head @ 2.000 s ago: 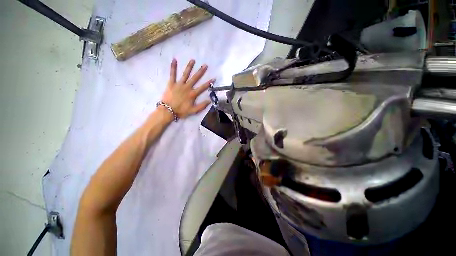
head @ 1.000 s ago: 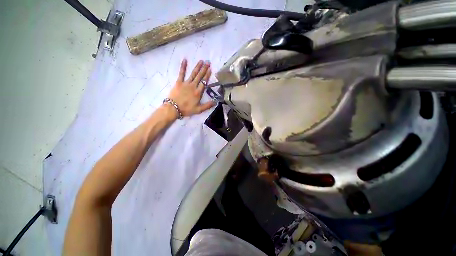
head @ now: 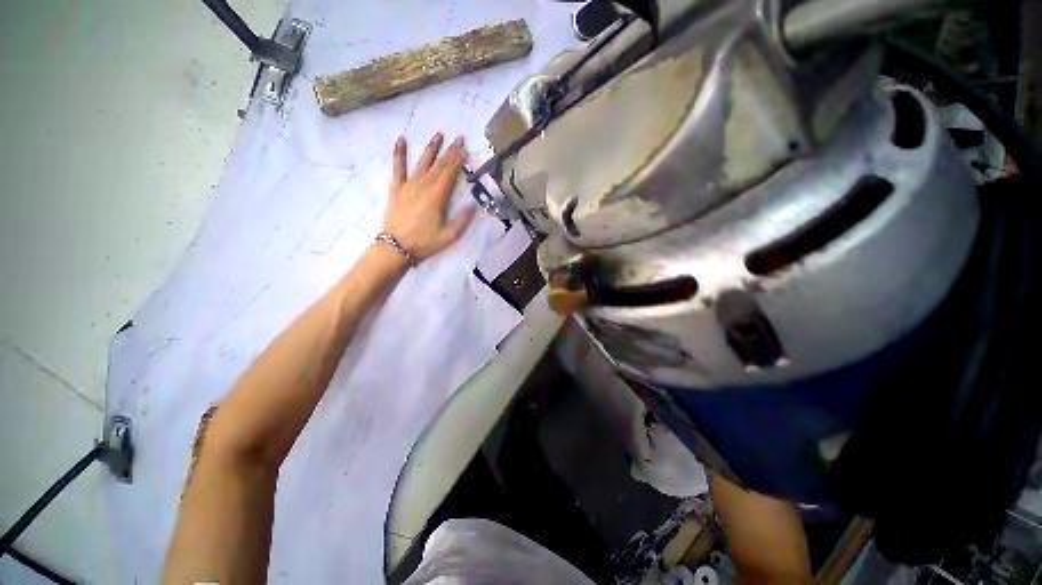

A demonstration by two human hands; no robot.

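My left hand (head: 426, 203), with a chain bracelet at the wrist, lies on the white marker paper (head: 286, 229), fingers spread, holding nothing. Its fingertips are just left of the narrow metal knife and foot parts (head: 486, 197) of the cutting machine. The machine's worn silver-grey motor head with a blue body (head: 674, 171) fills the upper right. My right forearm shows below the motor; the right hand is hidden behind the machine. A dark fabric edge shows below the foot parts.
A worn yellow-brown bar (head: 423, 66) lies on the paper above my left hand. Metal clamps hold the paper's left side at the top (head: 274, 63) and bottom (head: 118, 448). The pale table edge (head: 457, 446) curves below the machine; small items lie beneath.
The motor head has swung and tilted, its rods now pointing up and right. My right forearm has come into view below it. My left hand stays spread beside the knife.
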